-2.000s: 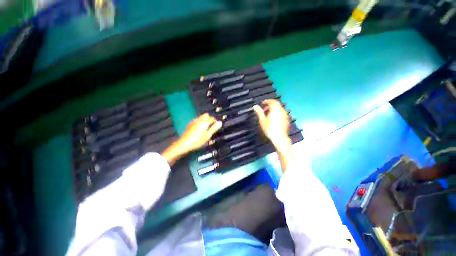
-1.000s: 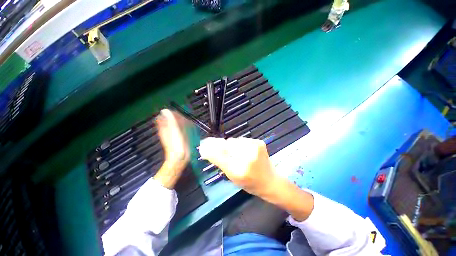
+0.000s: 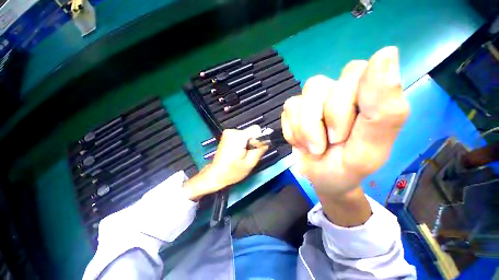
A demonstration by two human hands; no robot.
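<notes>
My left hand [image 3: 235, 157] is closed around the hinge area of a black tripod assembly [image 3: 219, 209]. One dark bar sticks out below this hand and another runs up and left. A small silvery part shows at its fingertips. My right hand [image 3: 347, 123] is raised close to the camera with curled fingers. A black part of the assembly runs into its left side; the grip itself is hidden. A black ribbed tray [image 3: 282, 82] behind the hands holds several black sticks. A second ribbed tray [image 3: 169, 134] with sticks lies at the left.
The trays lie on a green bench [image 3: 334, 41]. A blue worktop [image 3: 435, 117] adjoins at right, with a brown-grey bench press [image 3: 437, 191], a control box with red button [image 3: 401, 186] and a yellow strip [image 3: 437, 251]. A clear-and-yellow fixture [image 3: 82, 16] is at upper left.
My left hand has moved right and closed on the assembly. My right hand has risen towards the camera and right. The assembly's bars, upright before, now point down and up-left.
</notes>
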